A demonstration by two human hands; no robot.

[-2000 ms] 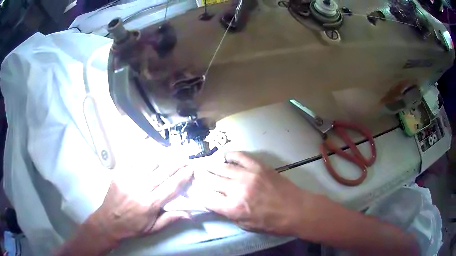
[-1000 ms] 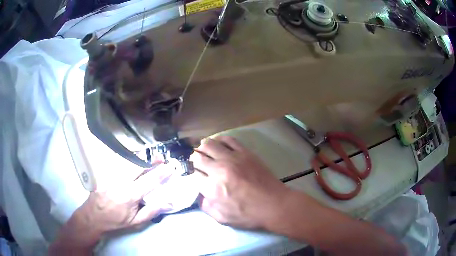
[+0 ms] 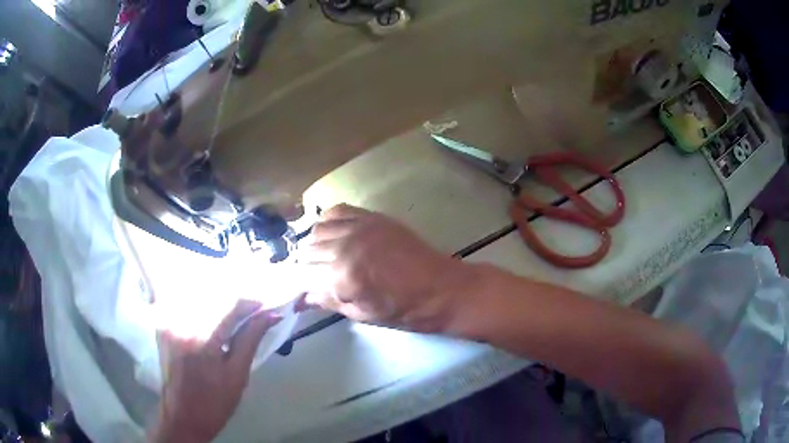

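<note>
The white garment (image 3: 73, 225) lies heaped left of the needle and over the table edge. Part of it is washed out by the lamp. My left hand (image 3: 208, 359) holds a fold of the white cloth near the table's front. My right hand (image 3: 381, 270) is just right of the presser foot (image 3: 266, 235), fingers bent and closed on the white cloth at its left. The glare hides the fingertips and exact seam.
The tan sewing machine head (image 3: 415, 82) spans the back. Scissors with red handles (image 3: 567, 212) lie right of my right hand. A parts tray (image 3: 735, 151) is at the right end. White cloth (image 3: 722, 298) hangs at the right edge.
The view has shifted, so the machine and scissors appear higher. My left hand has drawn back towards the front edge, with cloth raised between the hands. My right hand stays beside the presser foot.
</note>
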